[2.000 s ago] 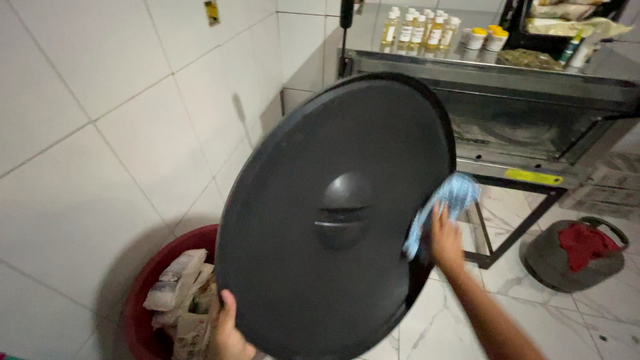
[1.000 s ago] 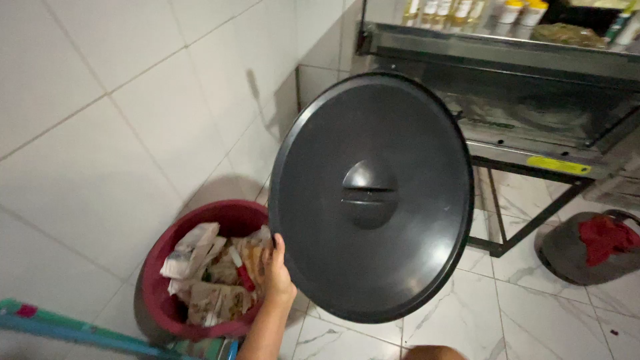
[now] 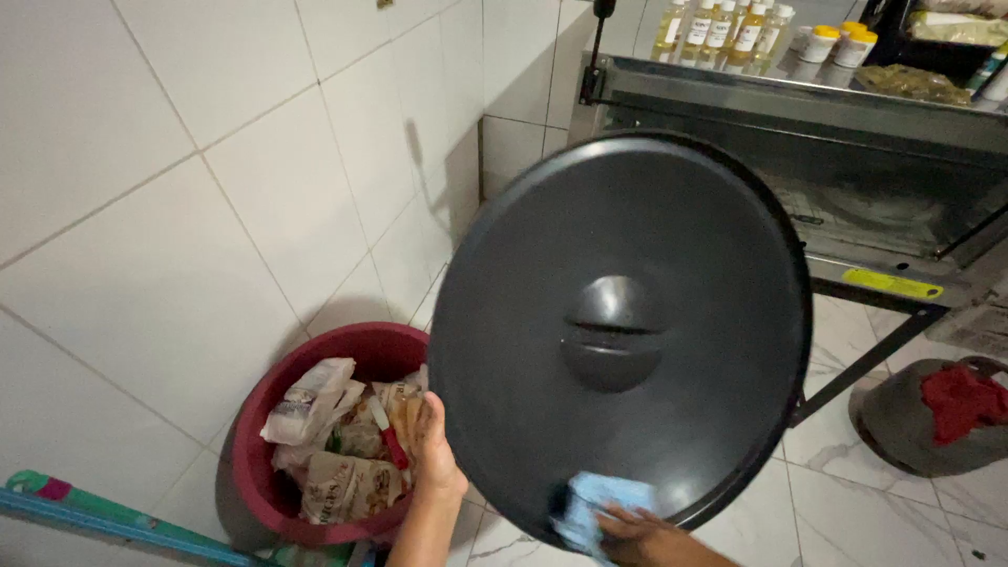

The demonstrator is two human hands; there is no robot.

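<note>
A large round black plastic lid point(image 3: 504, 315) with a moulded centre grip is held up, tilted, in front of me. My left hand point(image 3: 437, 457) grips its lower left edge, thumb on the near face and the other fingers hidden behind. At the bottom of the lid, my right hand point(image 3: 638, 535) presses a light blue cloth point(image 3: 602, 504) against the surface near the rim. Below and left of the lid, a red plastic tub point(image 3: 252, 472) holds several filled plastic bags point(image 3: 350, 484) and a red-handled knife or similar utensil point(image 3: 390, 437).
A metal oven point(image 3: 866, 181) on a black stand is at the right, with bottles point(image 3: 717, 35) and yellow-lidded jars point(image 3: 854, 49) on top. A grey gas cylinder point(image 3: 890, 413) with a red cloth point(image 3: 965, 402) stands on the floor. Green and blue poles point(image 3: 118, 520) lie lower left, beside the tiled wall point(image 3: 197, 260).
My right hand and the cloth have gone from the lid's right edge to its bottom edge; one second ago neither was visible. The left hand still holds the lid.
</note>
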